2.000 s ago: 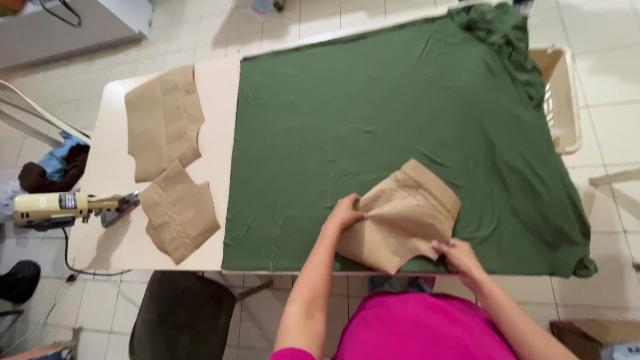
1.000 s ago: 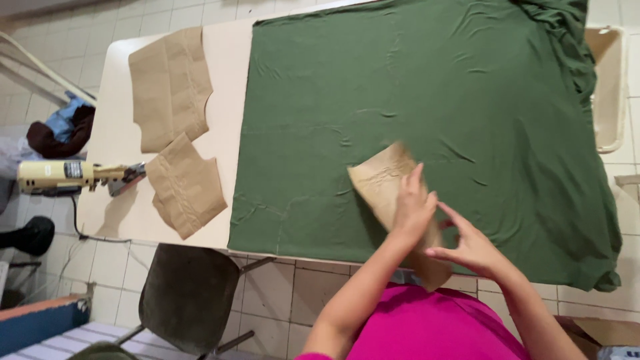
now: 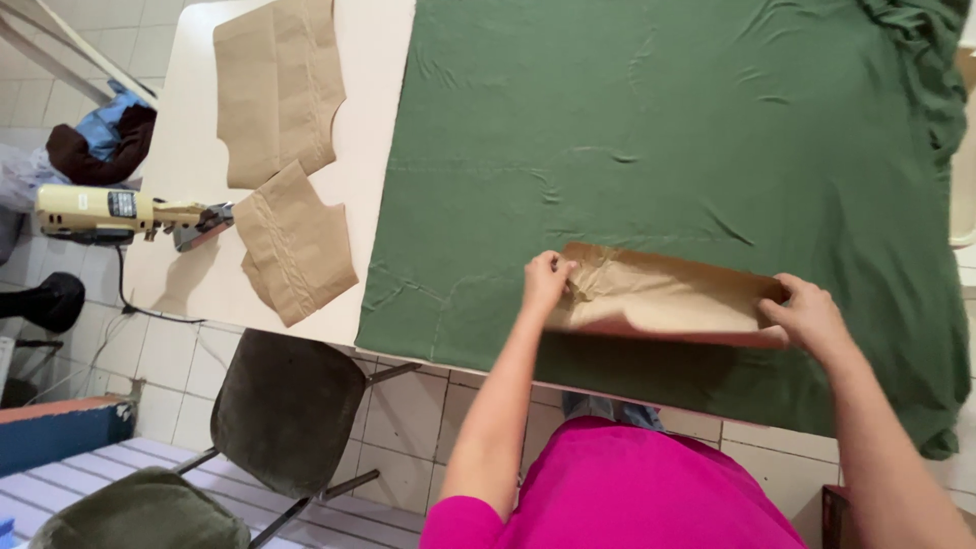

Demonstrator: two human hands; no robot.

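Between my two hands a brown paper pattern piece [image 3: 671, 297] is held by its ends, bent so that its lower edge curls up over the green fabric [image 3: 610, 175]. My left hand [image 3: 549, 284] pinches its left end, and my right hand [image 3: 810, 314] grips the right end. The green fabric lies spread over the table, with small wrinkles and bunched folds at the upper right. Two more brown paper pattern pieces lie on the pale tabletop at the left, a larger one [image 3: 278, 91] above and a smaller one [image 3: 297, 244] below, their edges meeting.
A cream electric cloth cutting machine [image 3: 99, 212] rests at the table's left edge, its cord [image 3: 156, 314] hanging toward the floor. Two dark upholstered chairs [image 3: 286, 412] [image 3: 145, 512] stand below the table's near edge. Dark and blue cloths [image 3: 107, 141] are heaped beyond the left edge.
The loose paper piece was upright and folded between my hands one second ago; now it is stretched out sideways. My hands have moved apart, one at each end.
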